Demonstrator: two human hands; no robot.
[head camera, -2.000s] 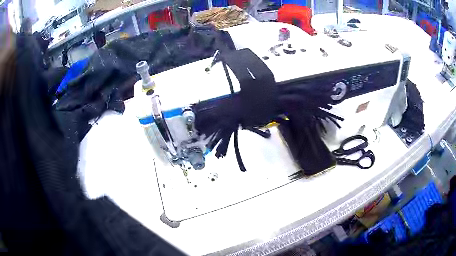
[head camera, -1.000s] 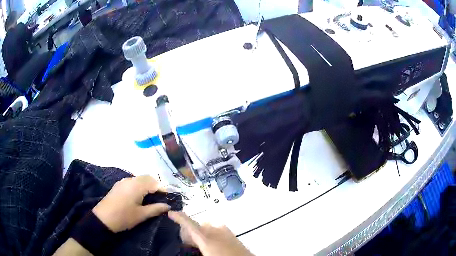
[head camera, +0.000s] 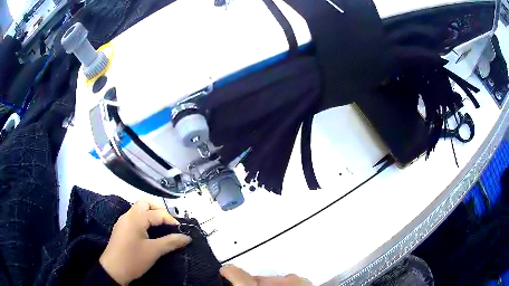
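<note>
Dark checked cloth (head camera: 195, 262) lies on the white table just in front of the presser foot area of the white sewing machine (head camera: 150, 61). My left hand (head camera: 137, 240) pinches the cloth between thumb and fingers close to the needle area. A few loose thread ends show at the cloth's edge by the fingertips. My right hand (head camera: 262, 278) is at the bottom edge, mostly cut off, with a fingertip at the cloth's right edge; its hold cannot be told. A grey cylinder (head camera: 227, 190) sits right of the needle area.
A bundle of dark strips (head camera: 262, 128) hangs from the machine arm under a wide black band (head camera: 349, 50). A dark flat case (head camera: 396, 125) and black-handled scissors (head camera: 463, 127) lie to the right. More dark cloth (head camera: 25, 190) covers the left side. A measuring scale (head camera: 430, 223) runs along the front edge.
Two seconds ago no hands showed at the needle; both came in by one second ago. Since then the view has shifted closer, and my right hand has moved away from my left, down and right.
</note>
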